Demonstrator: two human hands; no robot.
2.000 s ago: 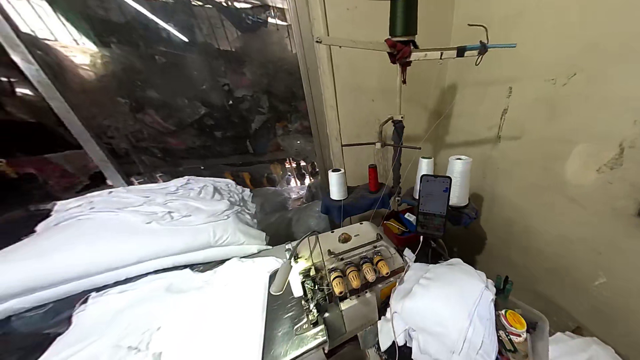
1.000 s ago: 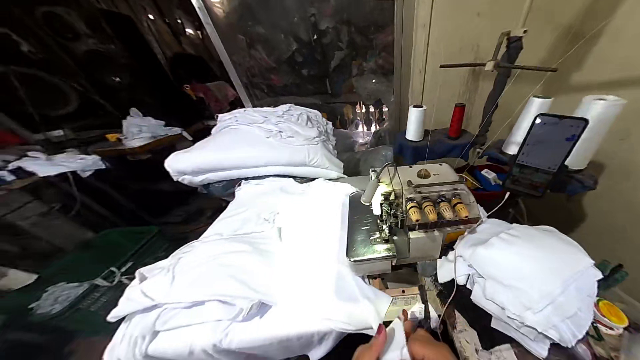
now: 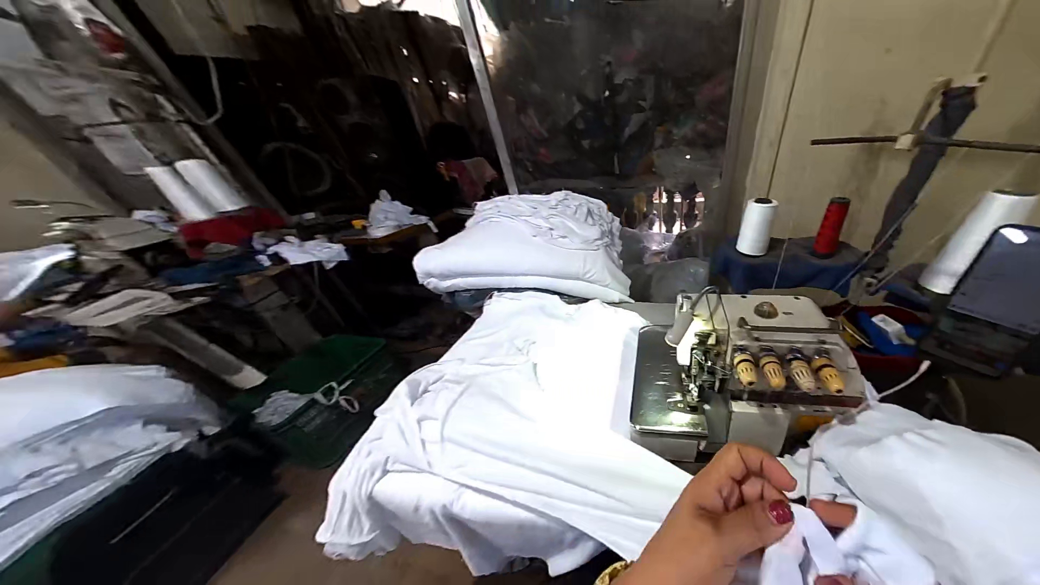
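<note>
My left hand point(image 3: 723, 516), at the lower right, pinches a strip of white fabric point(image 3: 800, 544) between thumb and fingers. Only fingertips of my right hand point(image 3: 835, 513) show, on the same fabric; the rest is hidden behind cloth or below the frame. An overlock sewing machine point(image 3: 764, 341) with a lit needle area stands just beyond my hands. White knit garments point(image 3: 520, 414) lie spread to its left and hang over the table edge. A heap of white fabric pieces point(image 3: 934, 479) is at the right, beside my hands.
Behind the machine stand a white thread cone point(image 3: 756, 227), a red thread cone point(image 3: 831, 227) and a phone point(image 3: 995, 280). Folded white cloth point(image 3: 520, 252) is piled at the back. A green crate point(image 3: 325, 374) sits at left, near another sewing machine point(image 3: 122, 231) and more white fabric point(image 3: 97, 406).
The view has swung left and down. My hands, out of sight in the oldest frame, appear at the bottom one second ago and now show larger, holding white fabric.
</note>
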